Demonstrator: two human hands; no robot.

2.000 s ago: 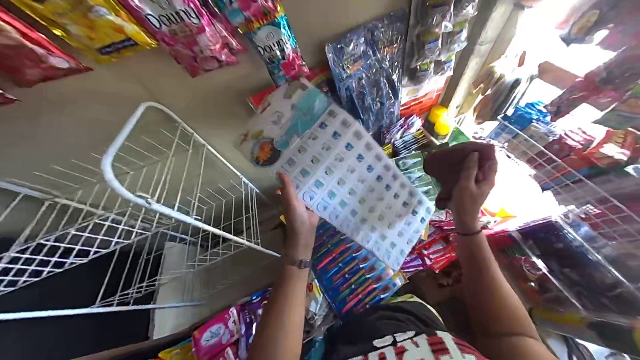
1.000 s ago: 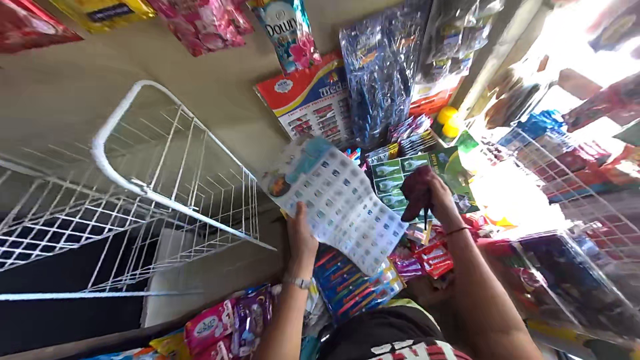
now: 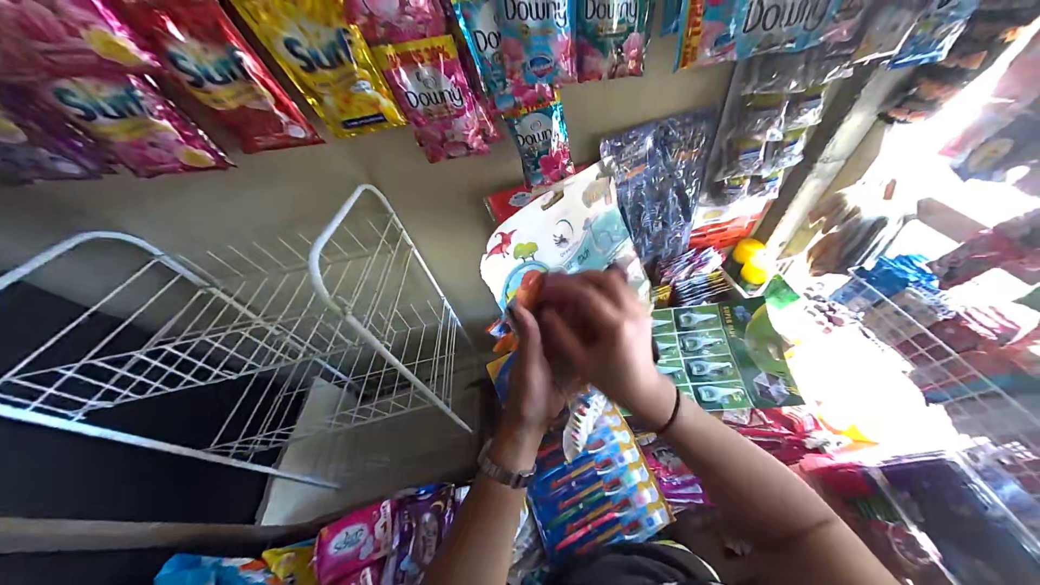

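Observation:
A large printed card (image 3: 561, 236) with dinosaur and tree pictures stands in front of me, its top edge toward the wall. My left hand (image 3: 532, 374), with a metal watch on the wrist, is at the card's lower part, its thumb and fingers closed near it. My right hand (image 3: 605, 337), with a dark band on the wrist, overlaps the left hand and is blurred. The dark cloth is mostly hidden between the hands, so which hand holds it is unclear. Below them lies a blue card of colourful carded items (image 3: 593, 479); a green card of packed items (image 3: 707, 357) is at the right.
A white wire rack (image 3: 341, 309) stands at the left. Detergent and softener packets (image 3: 309, 61) hang along the wall above. Plastic-wrapped goods (image 3: 662, 187) hang behind the card. Pink packs (image 3: 353, 536) sit at the bottom, and a wire grid (image 3: 918, 333) with goods is at the right.
My right hand has moved left from beside the card and now meets my left hand. The card is now more upright, with its illustrated top showing. The view takes in more of the hanging packets.

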